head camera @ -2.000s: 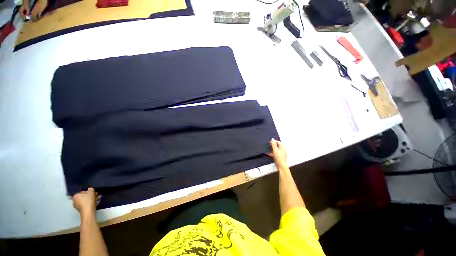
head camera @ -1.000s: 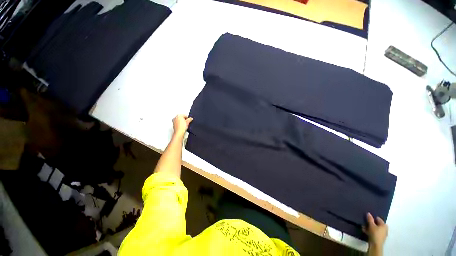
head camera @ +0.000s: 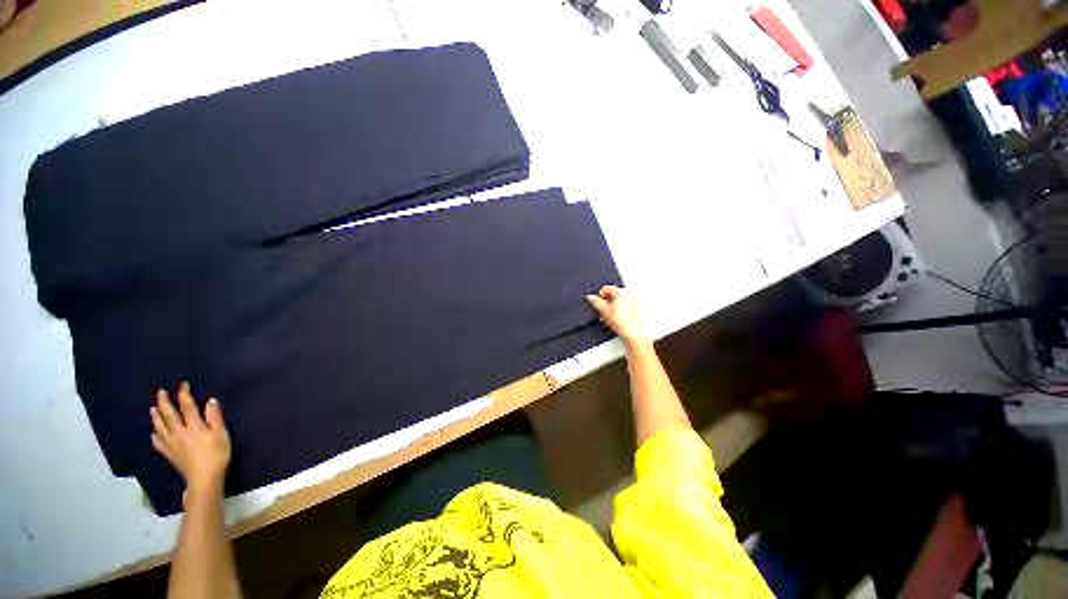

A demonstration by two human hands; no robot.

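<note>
A near stack of dark cut fabric (head camera: 387, 293) lies along the table edge in front of me, its top panel nearly flat with a small crease near the right end. A far stack of dark cut pieces (head camera: 293, 146) lies just beyond it, layered edges showing at its right end. The two meet at the left and part into a narrow gap at the right. My left hand (head camera: 191, 439) rests on the near fabric's left part, fingers spread. My right hand (head camera: 617, 314) pinches the near fabric's right edge at the front corner.
The white table (head camera: 656, 211) has a worn brown front edge. At its right end lie grey bars (head camera: 669, 55), black shears (head camera: 764, 90), a red strip (head camera: 782, 40) and a tan piece (head camera: 861, 164). A fan (head camera: 1031, 310) stands beyond the table at right.
The view has swung back to the right. My left hand has moved from the fabric's left edge onto its top and opened. The creases are flatter. My right hand is at the right edge.
</note>
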